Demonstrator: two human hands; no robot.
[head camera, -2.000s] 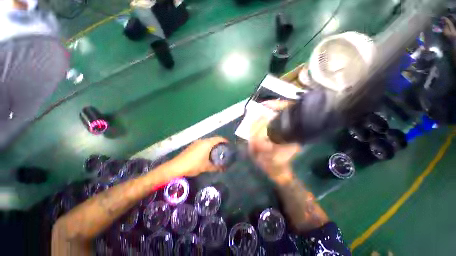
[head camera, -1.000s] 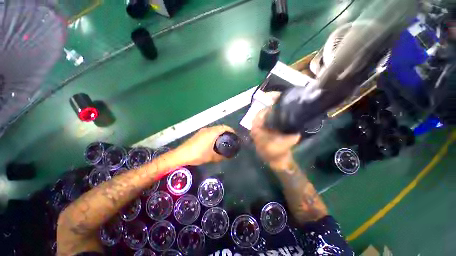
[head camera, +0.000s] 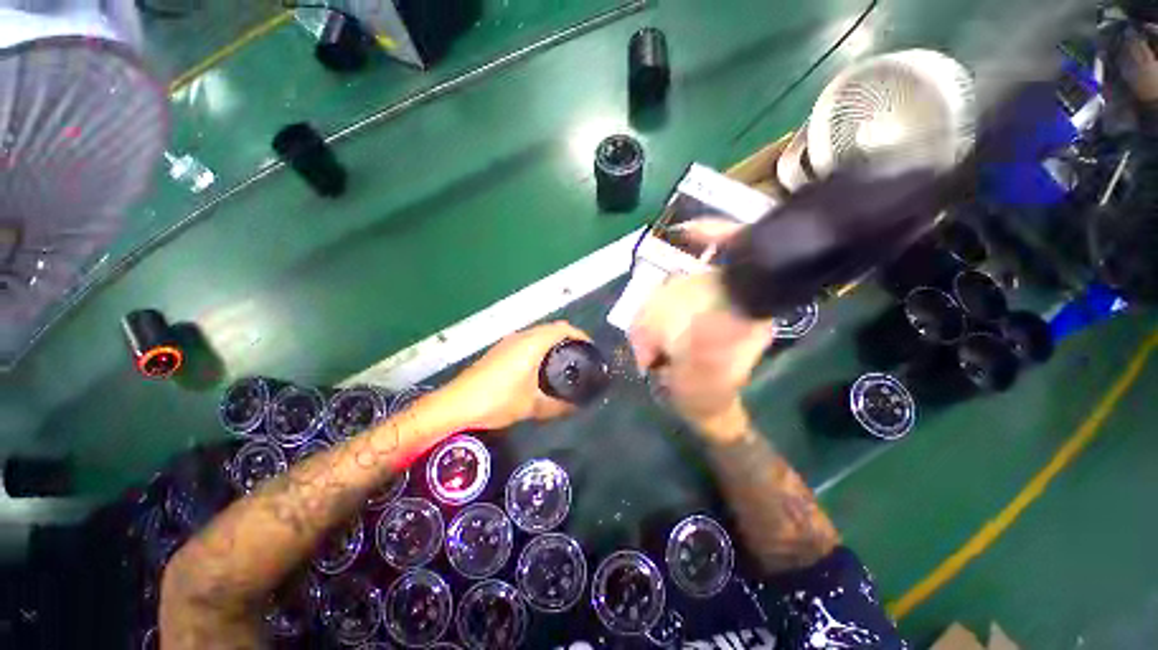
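My left hand (head camera: 527, 368) is wrapped around a black cylindrical unit (head camera: 574, 371), its dark end facing up. My right hand (head camera: 702, 340) is closed around a thick black power screwdriver (head camera: 832, 241), blurred and slanting up to the right. The screwdriver's tip is hidden by the hand; the hand is just right of the held unit, apart from it. A white-and-black box, perhaps a screw feeder (head camera: 711, 203), is behind the right hand. Several standing units with clear rims (head camera: 480, 540) are around my left forearm. One lit unit (head camera: 459, 470) glows pink-red.
A large fan (head camera: 76, 178) is at upper left. A small round fan (head camera: 893, 117) is at upper right. Loose black units, one with a red-orange rim (head camera: 160, 362), are on the green belt (head camera: 419, 254). Open black cups (head camera: 933, 312) and a clear-rimmed unit (head camera: 883, 405) are at right.
Loose units on the belt have shifted left. The screwdriver has swung to a flatter slant, showing the small fan more fully. My left hand still holds the black unit.
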